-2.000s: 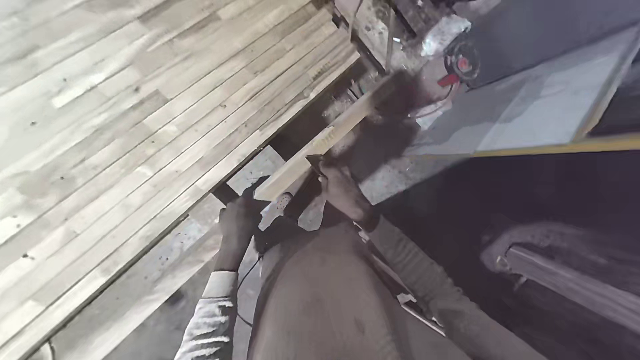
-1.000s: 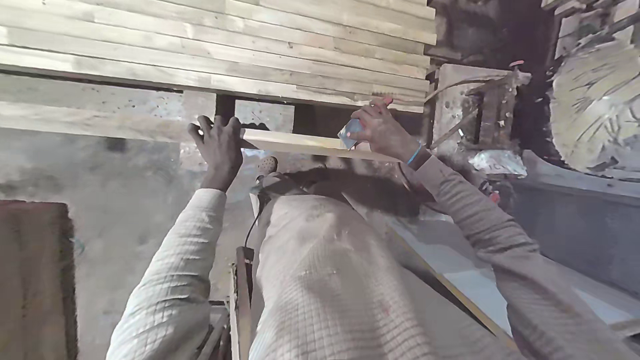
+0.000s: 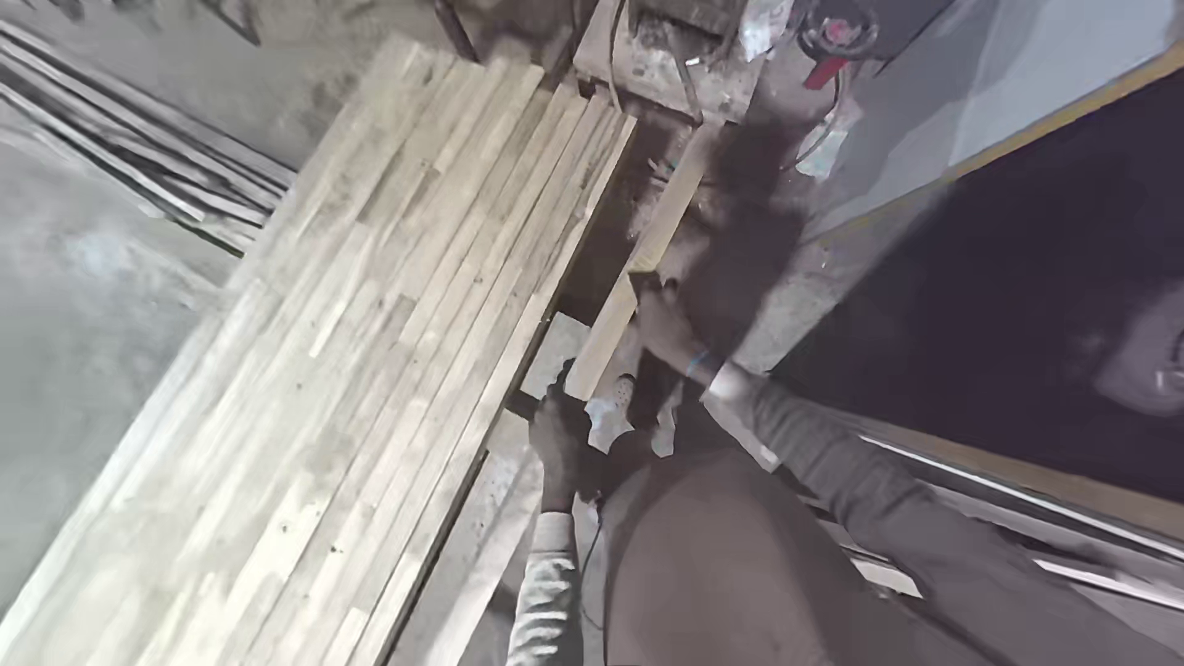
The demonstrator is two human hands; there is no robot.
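Note:
A long narrow wooden strip (image 3: pixel 668 217) runs from near my body up toward a stand with a rough block. My left hand (image 3: pixel 557 430) is at the strip's near end, its fingers against or around it; the exact grip is hard to see. Further up, my right hand (image 3: pixel 661 319), with a blue band at the wrist, presses a small dark thing onto the strip's right side; what that thing is cannot be told. To the left lies a large panel of joined wooden strips (image 3: pixel 407 333), its edge beside the held strip.
Several thin strips (image 3: pixel 139 148) lie on the floor at the upper left. A worn stand (image 3: pixel 684 74) is at the top, near a round tool with a red part (image 3: pixel 837 42). At the right is a large dark board (image 3: pixel 999 305) with a light wooden edge.
The view has swung round strongly. My right hand held a bluish thing on the strip a second ago; now a dark thing is at its fingers. My left hand, earlier partway along the strip, is now at its end.

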